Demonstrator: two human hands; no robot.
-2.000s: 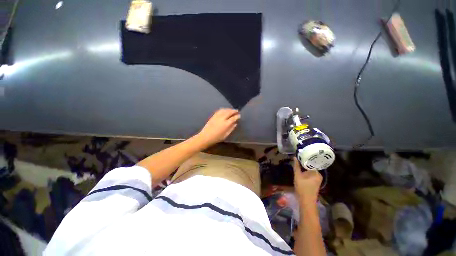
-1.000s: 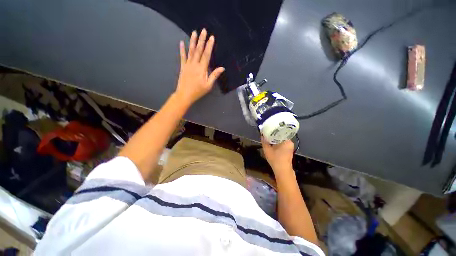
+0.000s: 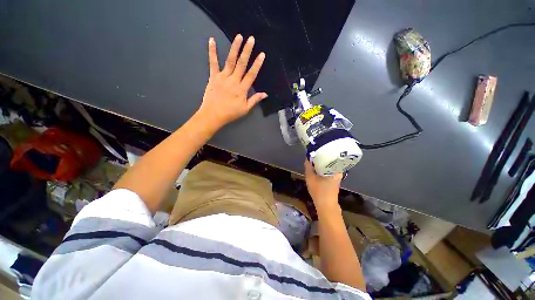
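Observation:
A black fabric stack (image 3: pixel 287 35) with faint chalk lines lies at the top centre, cut off by the frame's top edge. My left hand (image 3: pixel 229 88) lies spread, palm down, at the fabric's left edge and partly on it. My right hand (image 3: pixel 324 180) holds the white and dark electric rotary cutter (image 3: pixel 328 140) by its rear, below the motor. The cutter's metal front is at the fabric's near tip, close to its right edge. The blade itself is hidden.
A mottled wrapped weight (image 3: pixel 414 55) and a pinkish block (image 3: pixel 482 101) sit to the right on the grey table (image 3: pixel 105 53). The black cord (image 3: pixel 405 139) passes the wrapped weight. Narrow black strips (image 3: pixel 501 149) lie far right. An orange-red bag (image 3: pixel 56 153) is on the floor.
My view has turned towards the right end of the table. My left hand has gone from pinching the fabric tip to lying flat. The cutter has moved left to the tip.

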